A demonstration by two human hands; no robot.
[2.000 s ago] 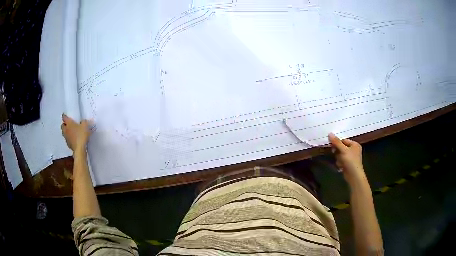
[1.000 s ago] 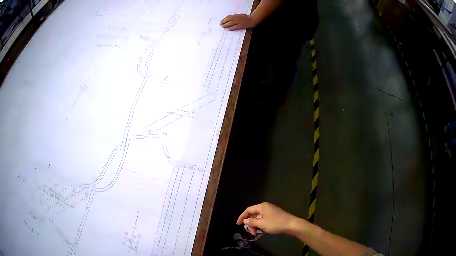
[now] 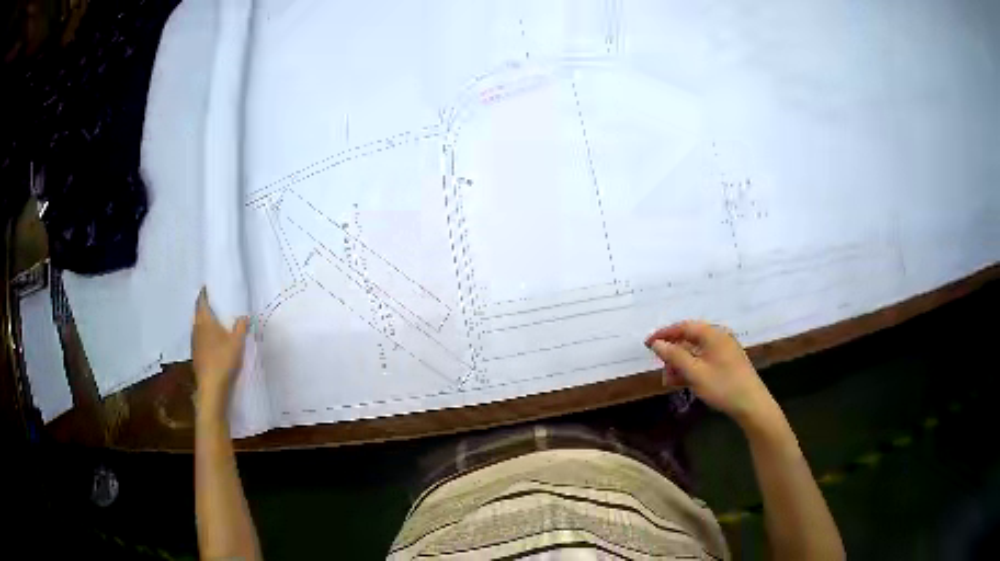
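The wide white marker paper (image 3: 658, 219) covers the table, with thin printed pattern outlines on it. At its left a folded or rolled ridge, the marker roll (image 3: 227, 164), runs away from me. My left hand (image 3: 220, 340) grips the near end of the marker roll, thumb on the right side and fingers on the left. My right hand (image 3: 702, 359) is at the front edge of the paper, thumb and forefinger close together. I cannot tell whether it pinches anything.
Dark fabric (image 3: 93, 142) lies on the far left. A narrow white strip (image 3: 46, 353) lies near the table's left end. The brown wooden table edge (image 3: 526, 419) curves across in front of me. Yellow-and-black floor tape (image 3: 866, 460) shows at the lower right.
The view has turned back from along the table, where another person's hand rested on the paper. Different printed outlines now lie before me, and the lifted paper edge at my right hand is gone.
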